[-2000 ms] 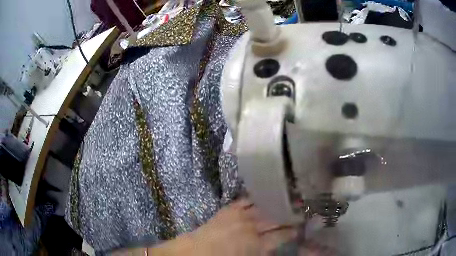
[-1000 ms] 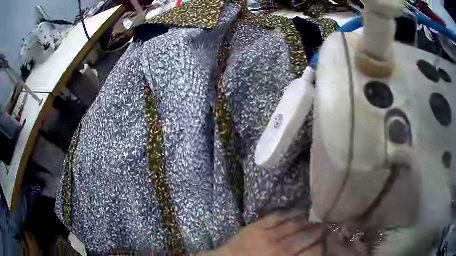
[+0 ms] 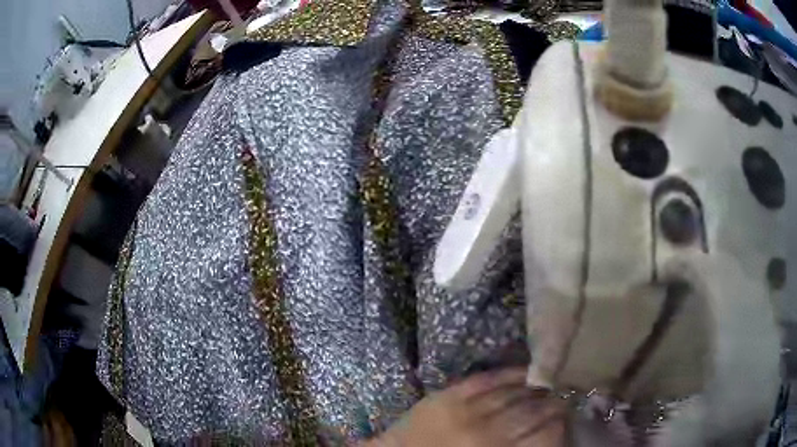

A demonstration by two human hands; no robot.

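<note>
A large grey-white printed garment (image 3: 306, 209) lies draped left of the sewing machine head, with yellow-brown trim strips (image 3: 266, 271) running down it and a wide yellow-brown border at the top. Black fabric pieces (image 3: 253, 56) show at its upper edges. My left hand (image 3: 489, 410) lies on the cloth at the bottom, left of and partly behind the machine head (image 3: 603, 209); its fingertips are hidden. The needle area is hidden too. My right hand is not in view.
A slim white lamp-like paddle (image 3: 476, 214) sticks out left of the machine head. Another white table (image 3: 96, 148) with a wooden edge stands at the far left. Blue cable and mixed cloth lie at the top right.
The view has shifted, so the machine head sits further right than two seconds ago and the white paddle shows. My left hand stays low on the cloth beside the head.
</note>
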